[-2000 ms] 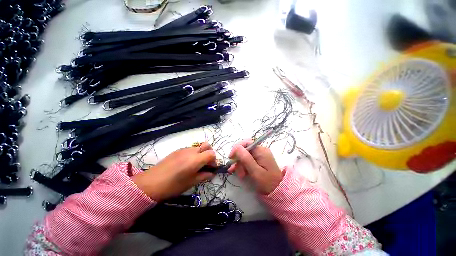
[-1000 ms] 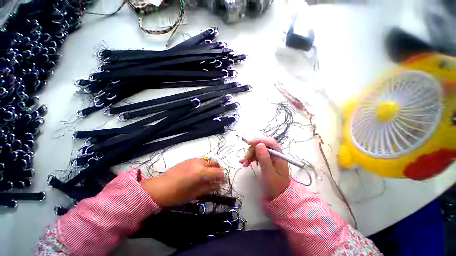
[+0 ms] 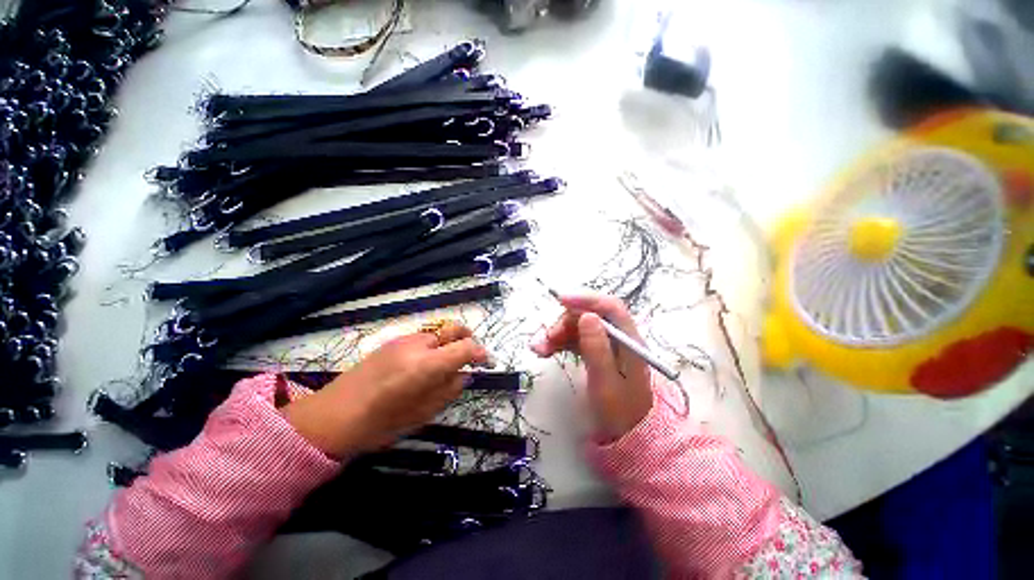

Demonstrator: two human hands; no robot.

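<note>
Black webbing straps with silver D-rings lie in a loose pile at centre left, thread tails at their ends. My left hand is over a strap whose ringed end shows just right of my fingers; the hand hides the rest, and whether it grips the strap is unclear. My right hand holds a slim silver-grey hand tool, its thin tip pointing up and left, clear of the strap. More straps lie below my left hand, near my lap.
Dark thread waste and a reddish cord lie right of the straps. A yellow fan stands at right. A black item and a patterned band are at the far side. A large strap heap fills the far left.
Since the oldest frame, the tool tip has left the strap end and swung to point up-left. A strap shows lying between the upper pile and the near straps. The view has shifted slightly.
</note>
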